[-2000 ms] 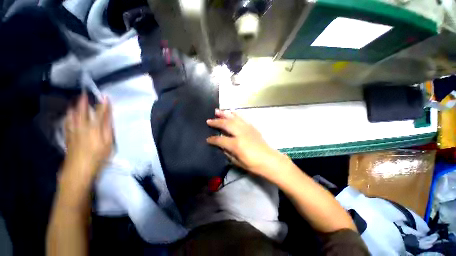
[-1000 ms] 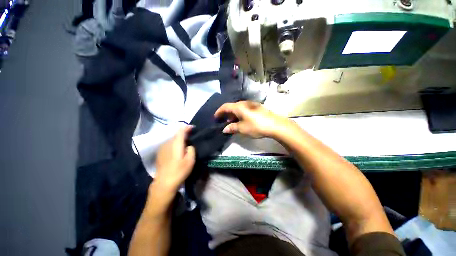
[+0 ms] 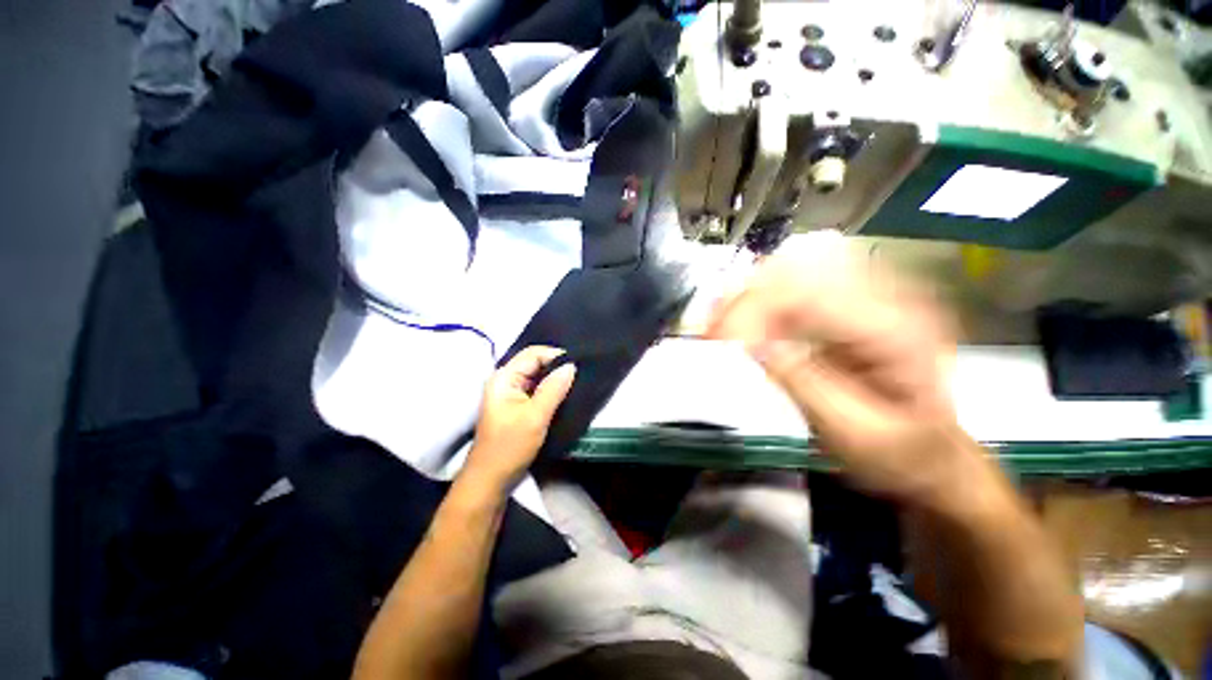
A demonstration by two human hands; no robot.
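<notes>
The dark garment with a pale grey-white inside [image 3: 399, 365] and black strips lies over the left of the table. Its black edge panel [image 3: 605, 326] runs up to the needle area of the sewing machine [image 3: 824, 80]. My left hand [image 3: 525, 405] pinches the black panel between thumb and fingers near the table's front edge. My right hand [image 3: 837, 345] is raised in front of the machine, right of the panel, and is blurred; whether it holds anything cannot be told. The presser foot area is bright and partly unclear. A small red mark [image 3: 630, 197] shows on the black cloth.
The green-edged white table [image 3: 984, 385] crosses the right side. A flat black rectangle, perhaps a phone [image 3: 1110, 353], lies on it at the right. A shiny brown carton [image 3: 1130, 551] stands below. A dark grey surface [image 3: 60, 199] is at the far left.
My right hand has left the black panel and moved right and up toward the machine. My left hand stays on the panel, which now lies flatter. The camera view has shifted.
</notes>
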